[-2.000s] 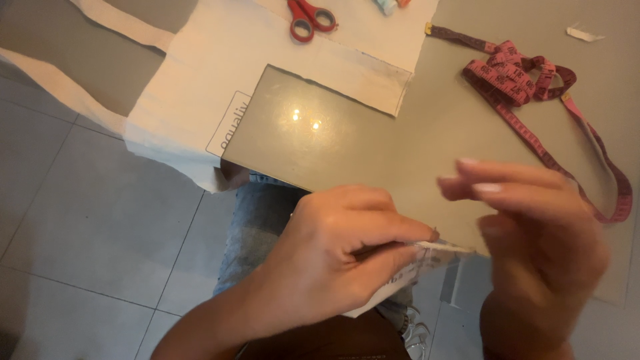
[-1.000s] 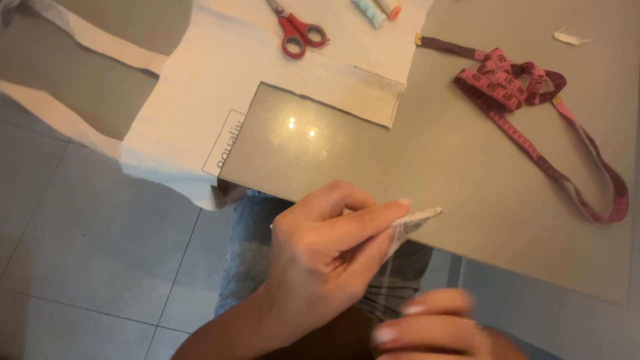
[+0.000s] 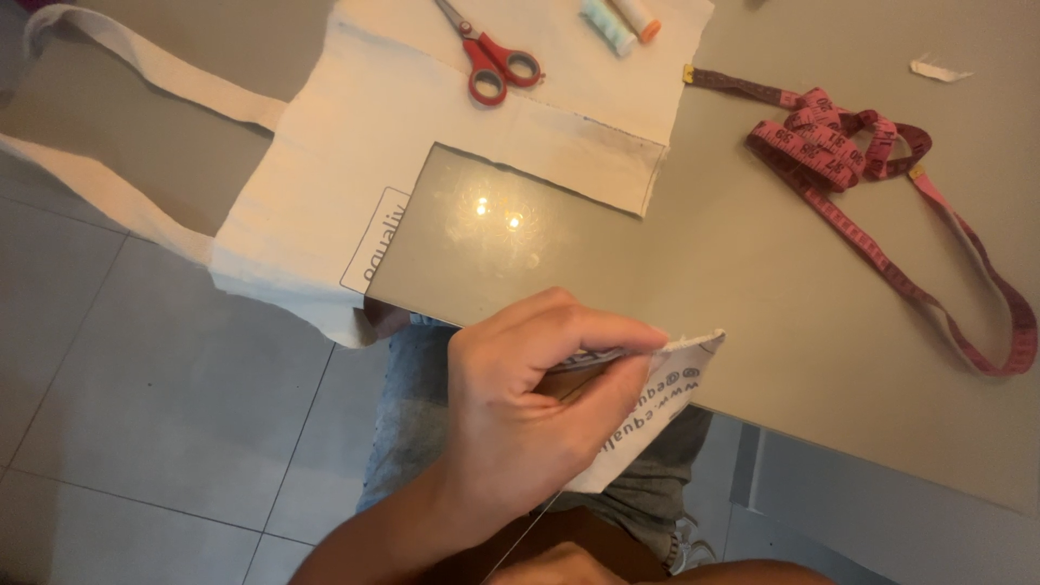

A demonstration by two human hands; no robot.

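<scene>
My left hand (image 3: pixel 552 382) pinches the folded upper edge of a printed white cloth piece (image 3: pixel 650 431) between thumb and fingers, just off the table's edge. The piece's lower corner hangs over my lap. At the bottom edge of the view, my right hand (image 3: pixel 556 569) shows only in part, lower than the left; its fingertips are hidden. A thin thread (image 3: pixel 524 536) runs slanting between the cloth piece and the area by my right hand. A white cloth tote bag (image 3: pixel 301 179), with a rectangular part cut out, lies on the table beyond my left hand.
Red-handled scissors (image 3: pixel 491 65) and two thread spools (image 3: pixel 609 28) lie on the bag. A pink tape measure (image 3: pixel 829 146) is loosely coiled at right, with a cloth scrap (image 3: pixel 938 71) behind it. The bag's straps (image 3: pixel 162 73) extend left; its corner overhangs the table edge.
My right hand has moved down and away from the cloth piece, from beside it to the bottom edge of the view. My left hand still holds the cloth, whose printed face now shows more.
</scene>
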